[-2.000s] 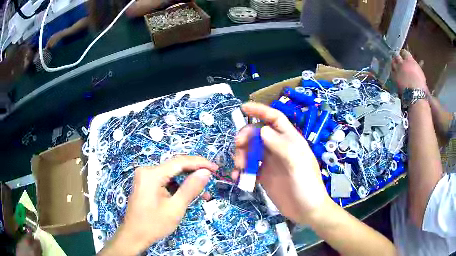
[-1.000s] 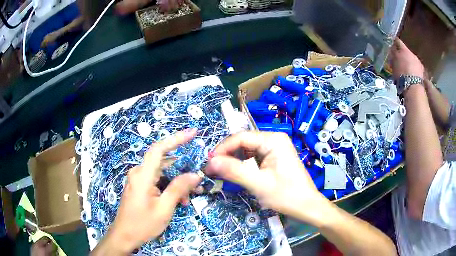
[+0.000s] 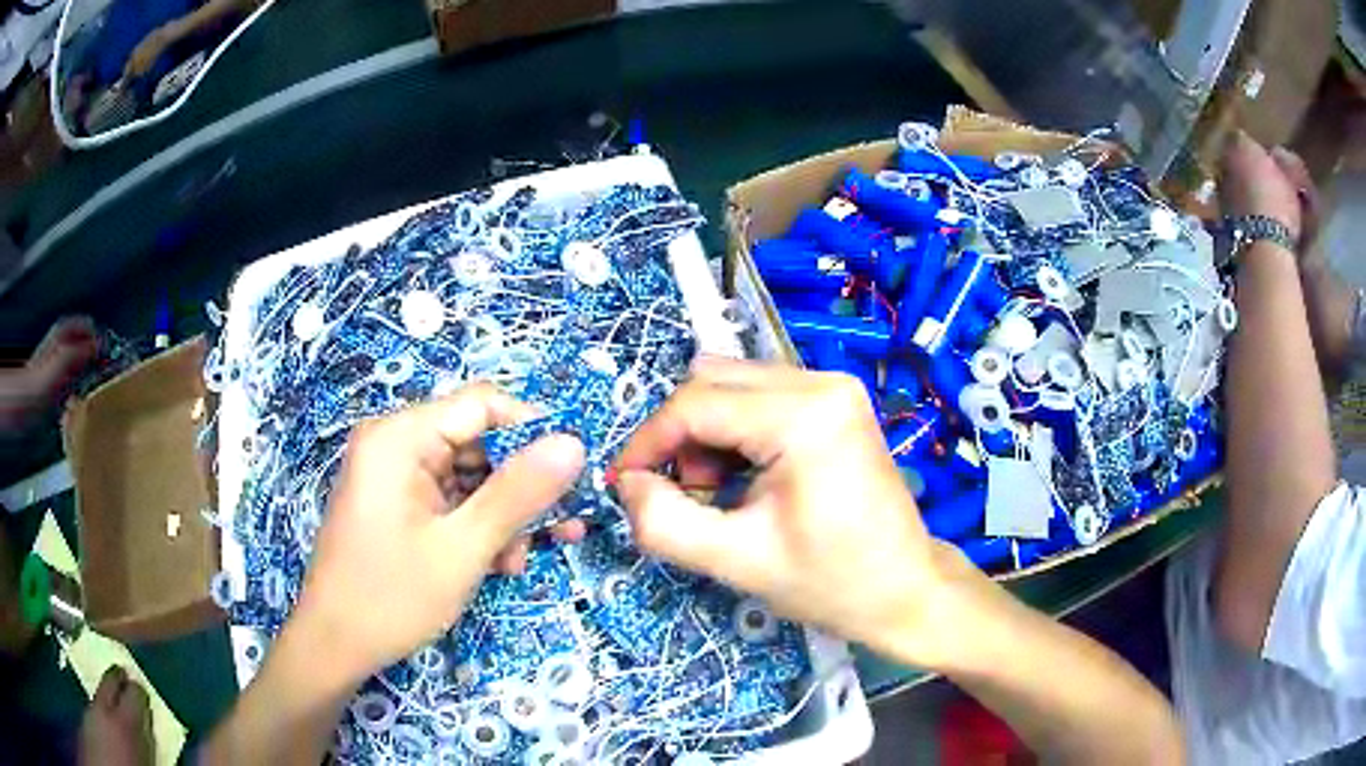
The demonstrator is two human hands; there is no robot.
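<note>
My left hand [image 3: 435, 501] holds a small blue circuit board [image 3: 527, 434] between thumb and fingers, over the white tray. My right hand [image 3: 794, 494] is just to its right, thumb and forefinger pinching a small red plug [image 3: 611, 476] at the board's right side. Whether the plug touches the board is too small to tell. Dark leads show under the right fingers; no battery pack is visible in that palm. The white tray [image 3: 854, 726] below is heaped with circuit boards, white wires and rings.
The right carton [image 3: 757, 195] holds blue battery packs [image 3: 839, 332], grey plates [image 3: 1019, 497] and wired parts. A small left carton [image 3: 143, 516] holds pale bits. Another person's arm [image 3: 1288, 404] with a watch is at the right. Another hand [image 3: 53, 367] is at the far left.
A blue battery pack seen in my right hand earlier no longer shows. My left fingers have closed around the board, and the hands are close together. The camera view has shifted.
</note>
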